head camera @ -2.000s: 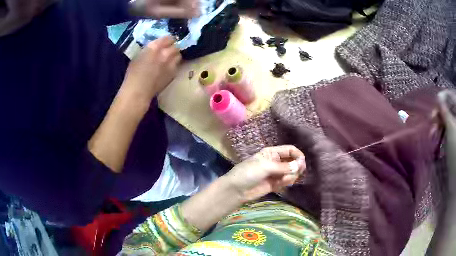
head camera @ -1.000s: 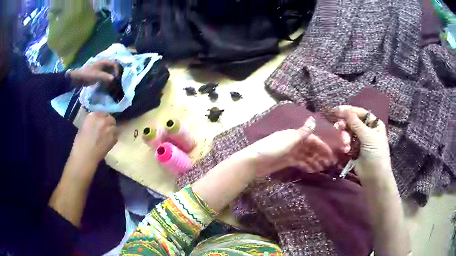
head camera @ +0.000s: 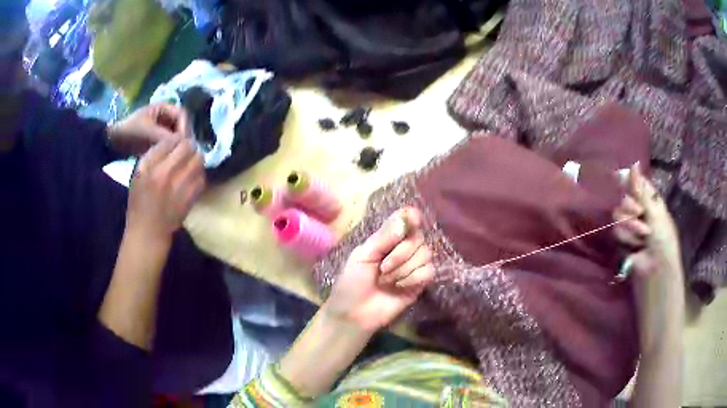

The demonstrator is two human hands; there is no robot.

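Note:
The tweed coat (head camera: 510,307) lies across my lap and the table, its smooth maroon lining (head camera: 502,191) turned up. My left hand (head camera: 387,271) is curled shut on the coat's tweed edge, thumb up; the fingertips partly hide what they pinch. My right hand (head camera: 650,231) is raised at the right over the lining, fingers closed on a thin pink thread (head camera: 558,243). The thread runs taut from the tweed beside my left hand. A small shiny thing (head camera: 624,268) shows at my right palm. No needle can be made out.
Three thread cones, the nearest hot pink (head camera: 304,233), stand left of the coat. Small dark pieces (head camera: 368,158) lie beyond them. At left, another person's hands (head camera: 167,179) work beside an open plastic bag (head camera: 231,119). Black garments (head camera: 359,48) lie at the back.
My hands were close together over the lining a second ago. Now my right hand is away to the right with the thread stretched, and my left hand is curled at the tweed edge.

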